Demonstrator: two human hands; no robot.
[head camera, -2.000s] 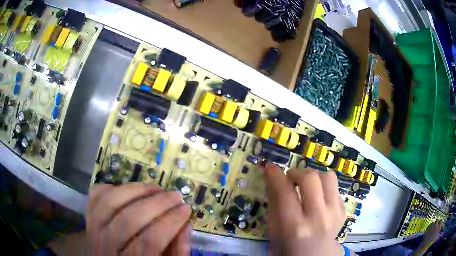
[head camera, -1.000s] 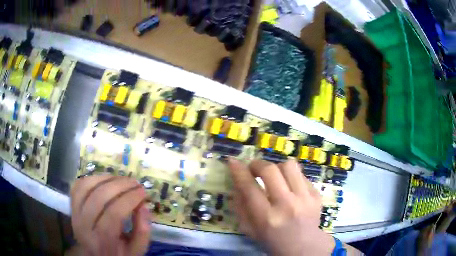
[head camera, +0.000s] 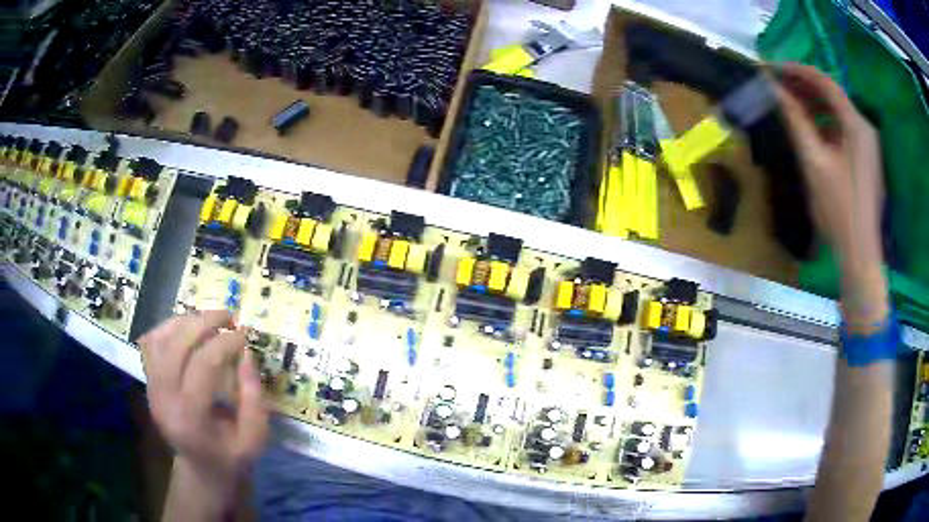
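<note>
A row of joined cream circuit boards (head camera: 438, 352) lies across the conveyor, with yellow blocks, black cylinders and blue parts on them. My left hand (head camera: 209, 393) is over the lower left boards, fingers curled; whether it holds a small part cannot be told. My right hand (head camera: 830, 143) is raised over the right cardboard box. Its fingertips hold the silver-grey end of a yellow-tailed strip (head camera: 749, 102), whose yellow end points down and left. More yellow-tailed strips (head camera: 630, 194) lie in the box.
Beyond the rail (head camera: 530, 232), a cardboard box (head camera: 244, 87) holds many dark capacitors. A black tray (head camera: 520, 153) holds small green parts. The strips' box (head camera: 652, 76) also holds black parts. A green bin (head camera: 902, 184) is at far right. More boards (head camera: 76, 219) are at left.
My right hand has left the boards and moved up and right to the cardboard box, where it has taken hold of a strip. My left hand stays over the left boards. The view has shifted.
</note>
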